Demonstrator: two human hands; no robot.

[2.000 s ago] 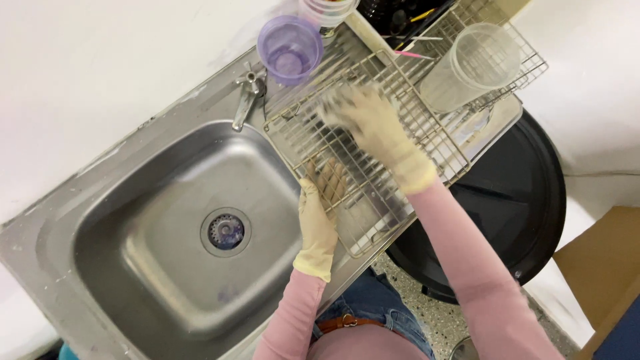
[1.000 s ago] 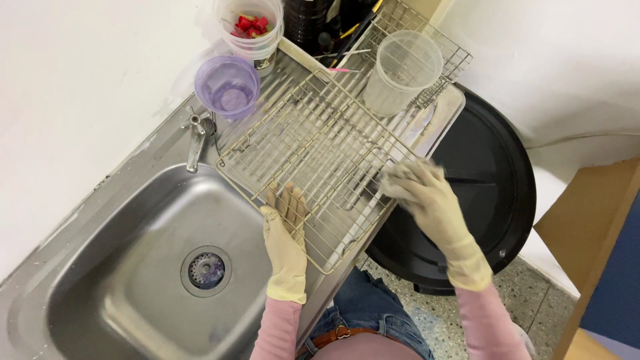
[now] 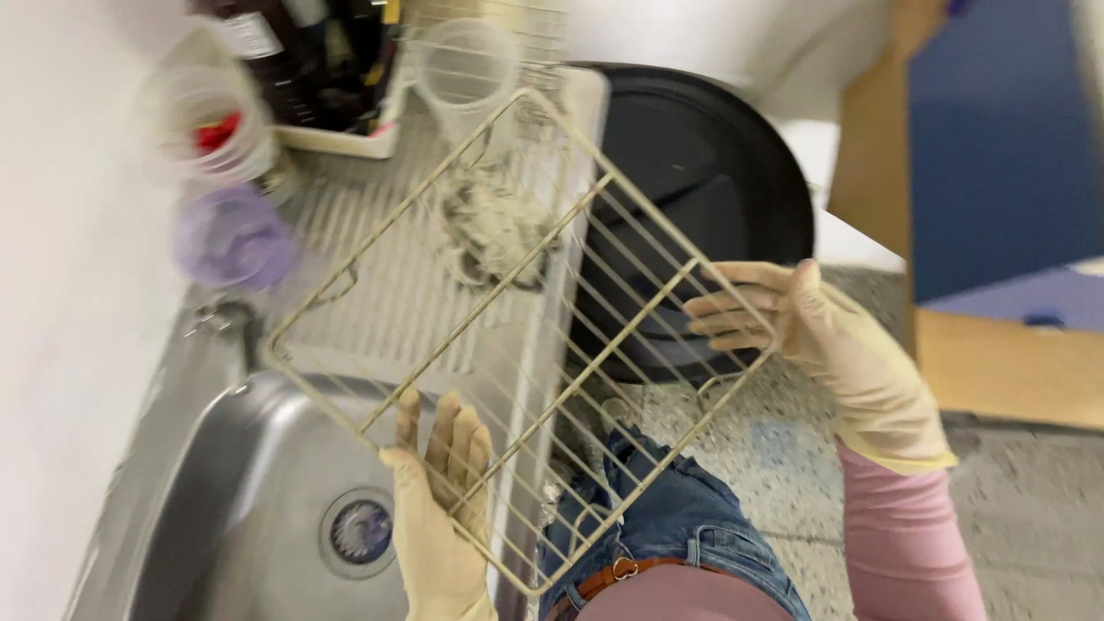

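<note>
A rectangular wire rack (image 3: 493, 312) is held up, tilted, over the sink's edge and the drainboard. My left hand (image 3: 444, 496), in a cream rubber glove, grips its lower left edge, fingers behind the wires and thumb in front. On the right edge my gloved right hand (image 3: 776, 323) has its fingers behind the rack and its thumb near the corner. A crumpled whitish cloth or pad (image 3: 496, 228) lies on the ribbed drainboard (image 3: 388, 285), seen through the wires. The steel sink (image 3: 267, 509) is at the lower left, below the tap (image 3: 233, 345).
A purple tub (image 3: 233, 237) and clear stacked tubs with red pieces (image 3: 211, 134) stand by the wall. Behind are a white tray (image 3: 341, 142) with dark items, a clear container (image 3: 470, 78) and another wire rack (image 3: 543, 30). A large black lid or bin (image 3: 690, 147) adjoins the drainboard.
The wire rack has been lifted off the drainboard and is now between both hands. My right hand has let go of the whitish cloth or pad, which lies on the drainboard. The view has shifted.
</note>
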